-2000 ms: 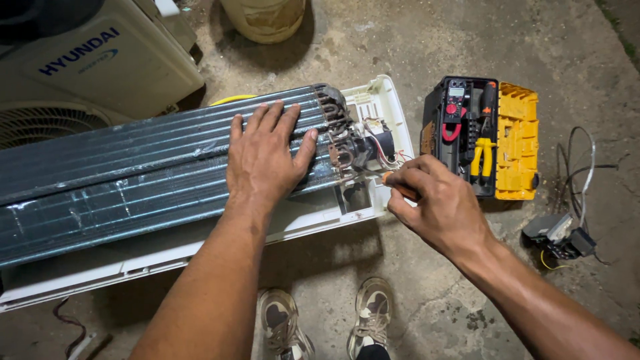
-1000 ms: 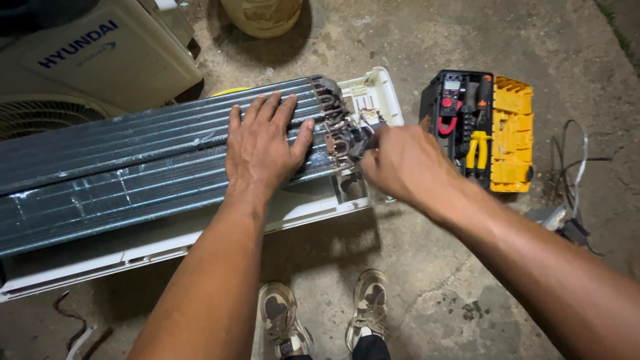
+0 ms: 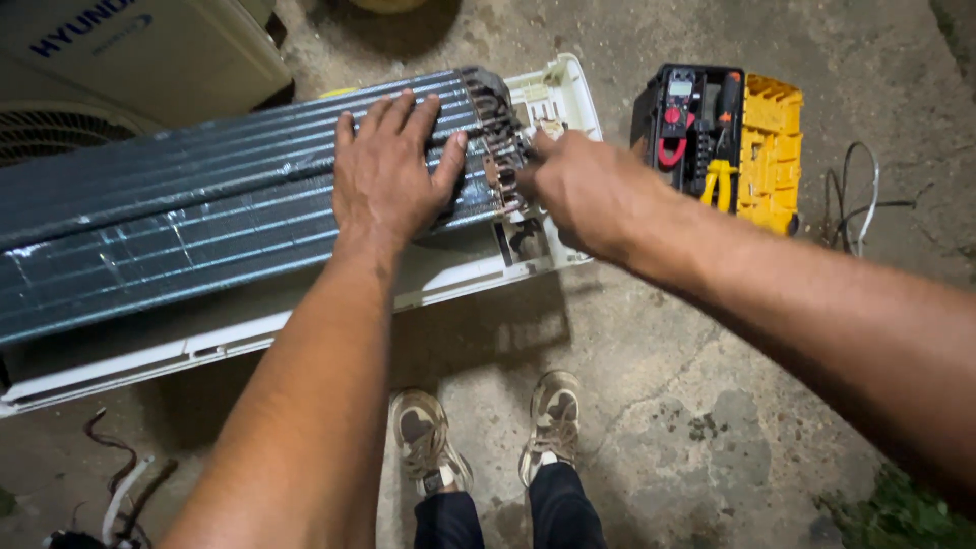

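My left hand (image 3: 393, 168) lies flat, fingers spread, on the finned evaporator coil (image 3: 252, 179) of an indoor air-conditioner unit. Under the coil runs the white plastic casing (image 3: 583, 99). My right hand (image 3: 587, 183) is at the coil's right end, beside the bent copper tube ends (image 3: 496, 114). Its fingers are curled and blurred; whether they grip something there cannot be made out. The hand covers the small motor area.
An open tool box (image 3: 770, 145) with a clamp meter (image 3: 676, 114) and yellow-handled pliers (image 3: 717, 183) stands at the right. A Hyundai outdoor unit (image 3: 206, 61) is at upper left. Loose cables (image 3: 873, 198) lie far right, pipe pieces (image 3: 122, 496) lower left.
My right hand has moved from the casing's right end in to the coil's tube ends, its fingers now hidden or blurred. My left hand has stayed on the coil.
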